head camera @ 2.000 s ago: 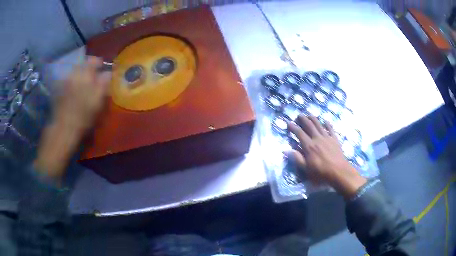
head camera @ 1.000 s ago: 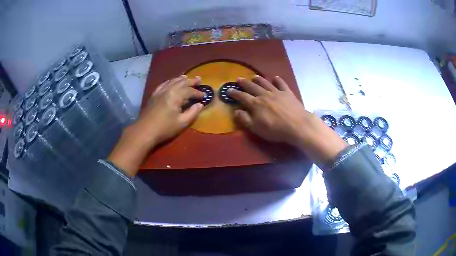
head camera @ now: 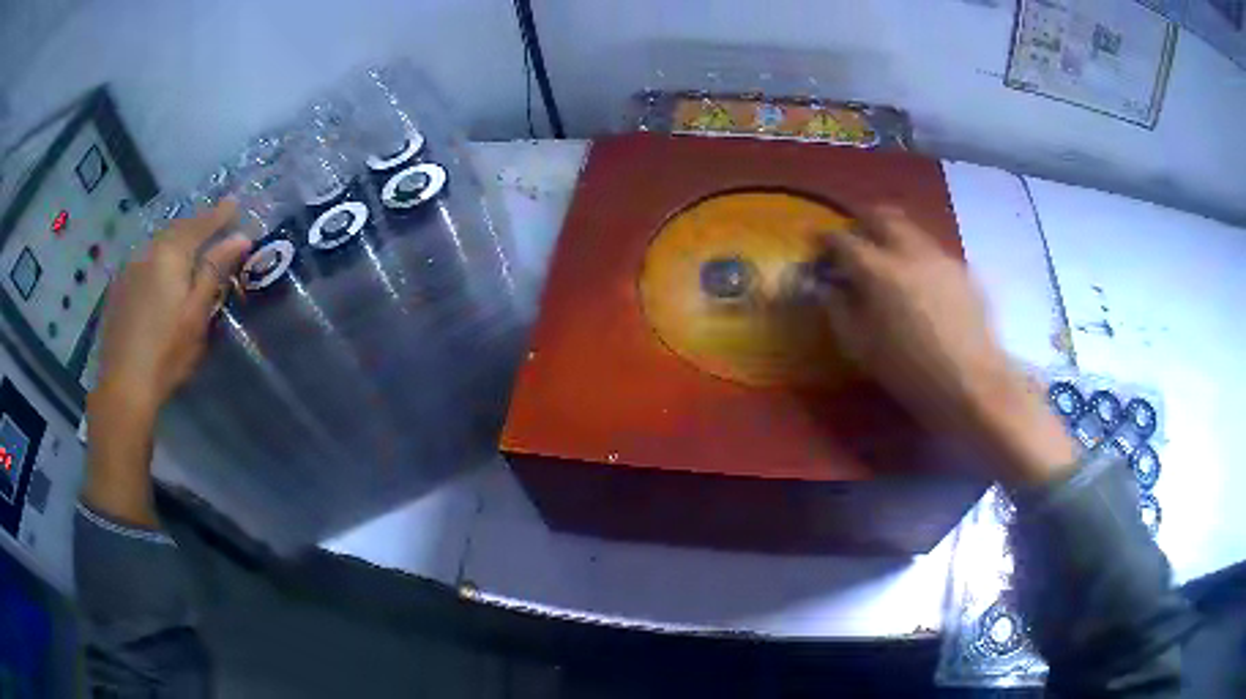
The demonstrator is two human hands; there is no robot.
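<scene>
My left hand [head camera: 171, 307] is at the near left corner of the tall clear tray stack [head camera: 355, 369], its fingertips beside a bearing [head camera: 267, 264]; whether it grips one is unclear. Rows of bearings show in the stack's top. The red-brown box [head camera: 683, 423] has a recessed yellow disc [head camera: 752, 348] with a grey round spot [head camera: 727, 280] on it. My right hand [head camera: 909, 301] is blurred over the disc's right side, fingers bent down near a second dark round spot; whether it holds a bearing cannot be told.
A low blister tray with bearings [head camera: 1002, 628] lies right of the box, partly under my right forearm. Control units [head camera: 62, 239] with red lights stand at far left. A strip with yellow-orange patches [head camera: 772, 120] is behind the box. A posted paper [head camera: 1090, 58] is on the wall.
My left hand has moved from the disc to the tray stack. My right hand stays over the disc, now at its right side. The view has turned left.
</scene>
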